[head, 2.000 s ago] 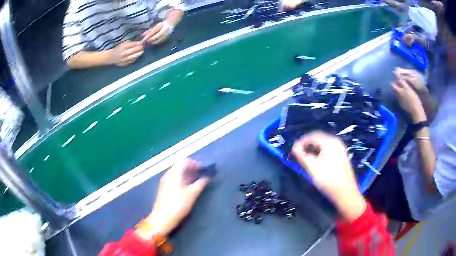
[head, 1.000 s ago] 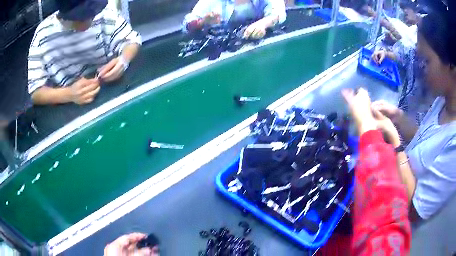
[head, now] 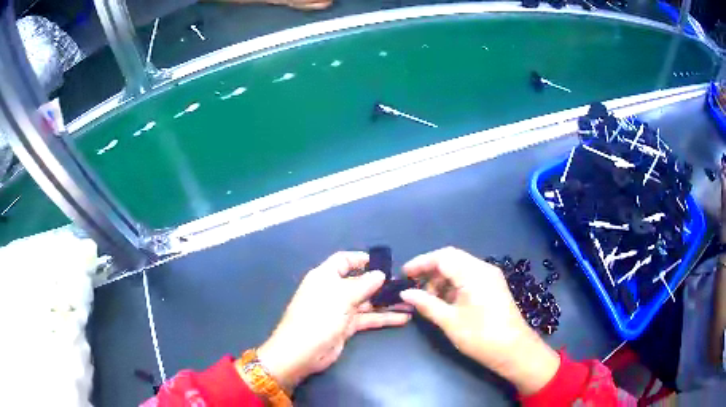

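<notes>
My left hand (head: 338,306) holds a black body (head: 380,264) between thumb and fingers over the bench, at the middle of the view. My right hand (head: 470,306) is beside it, with thumb and fingertips on the lower right part of the black piece. Whether a separate small round part is in the right fingertips is hidden. A loose pile of small round parts (head: 537,296), shiny and black, lies just behind and right of my right hand.
A blue basket (head: 622,324) heaped with black parts with white sticks stands at right. Beyond the bench, the green conveyor belt (head: 302,143) carries two such parts. A metal post (head: 60,171) and a bulky white bag (head: 44,318) are at left.
My right hand has come back from the far right and now meets my left hand at the black body. The view has shifted, so the basket shows further right.
</notes>
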